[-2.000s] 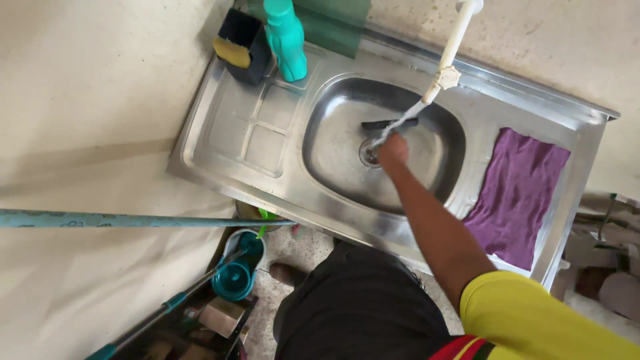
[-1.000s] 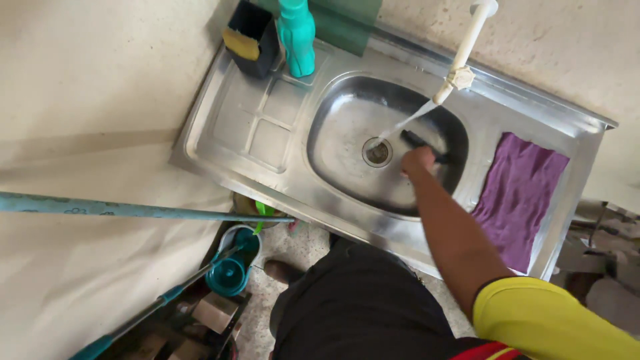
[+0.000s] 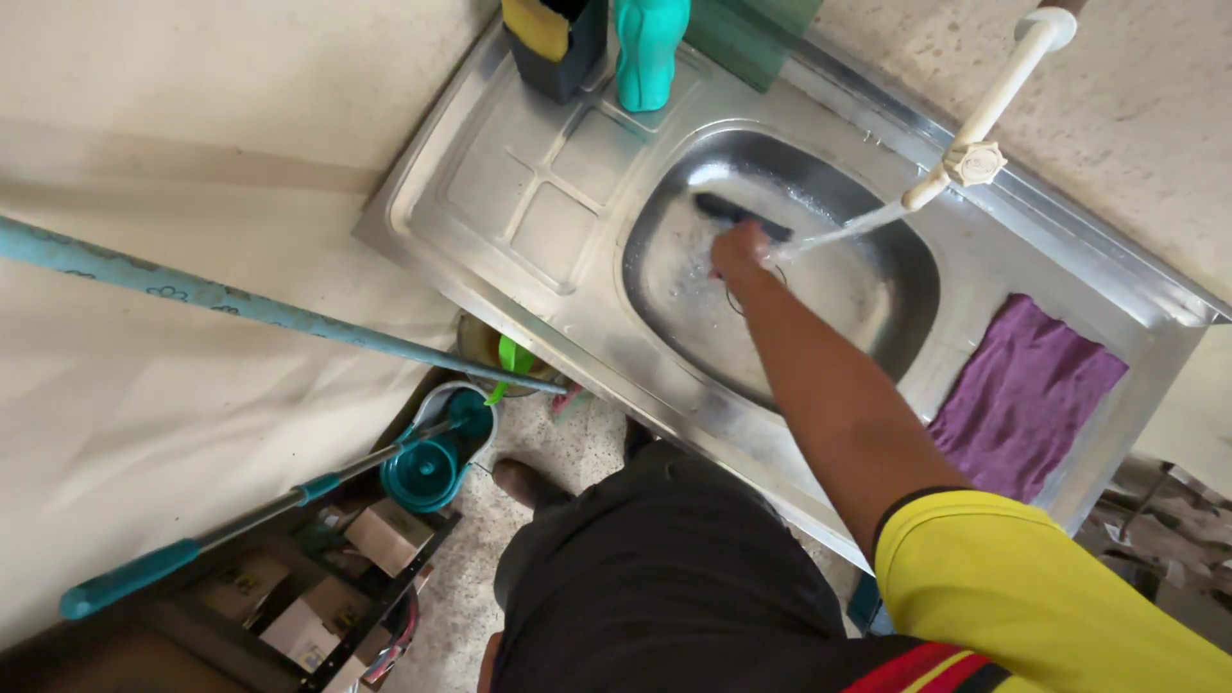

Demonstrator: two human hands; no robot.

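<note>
My right hand (image 3: 739,252) grips a dark brush or scrubber (image 3: 741,214) in the upper left part of the stainless steel sink basin (image 3: 847,327). White bristles or foam cannot be told apart at its edge. Water runs from the cream plastic tap (image 3: 974,164) in a slanting stream that lands just right of the hand. Over the drain, the hand and forearm hide part of the view. A purple cloth (image 3: 1030,399) lies flat on the steel to the right of the basin. At the bottom edge only a bit of skin shows beside the trousers, too little to tell my left hand.
A teal bottle (image 3: 650,58) and a black holder (image 3: 558,58) with a yellow sponge (image 3: 536,29) stand on the drainboard (image 3: 553,236). A blue pole (image 3: 241,303) leans at the left. Below are a mop bucket (image 3: 423,472), its mop handle (image 3: 250,515) and boxes (image 3: 390,539).
My right hand and the dark tool have moved from the right side of the basin to its upper left. The water keeps running. The view has shifted somewhat.
</note>
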